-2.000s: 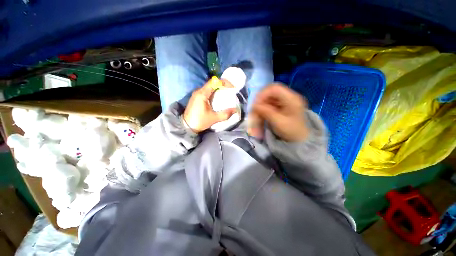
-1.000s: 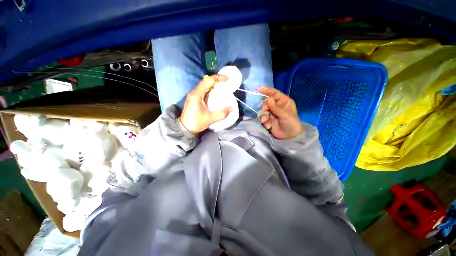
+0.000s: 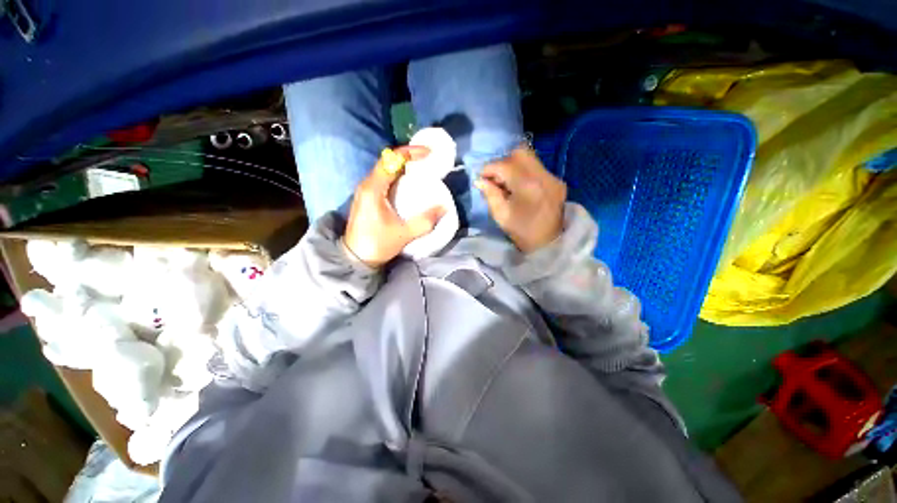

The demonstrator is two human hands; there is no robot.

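Note:
A white two-lobed plush piece [image 3: 421, 201] is held over my lap, its smaller round lobe pointing away from me. My left hand [image 3: 379, 218] is closed around its left side, thumb across the larger lobe. A yellow band [image 3: 392, 161] shows on a left finger. My right hand [image 3: 526, 201] is just right of the plush and apart from it, fingertips pinched together and slightly blurred. A short white thread [image 3: 459, 168] shows between the plush and the right fingertips. A needle cannot be made out.
An open cardboard carton [image 3: 148, 222] at left holds a heap of white plush pieces [image 3: 128, 363]. A blue perforated basket [image 3: 644, 221] stands at right, beside yellow plastic bags [image 3: 802, 226]. A red plastic object [image 3: 824, 398] is at lower right. A blue surface [image 3: 236, 49] crosses the top.
My right hand has moved up and closer to the plush, and the two long thread strands seen one second ago now show only as a short piece. My left hand keeps its hold.

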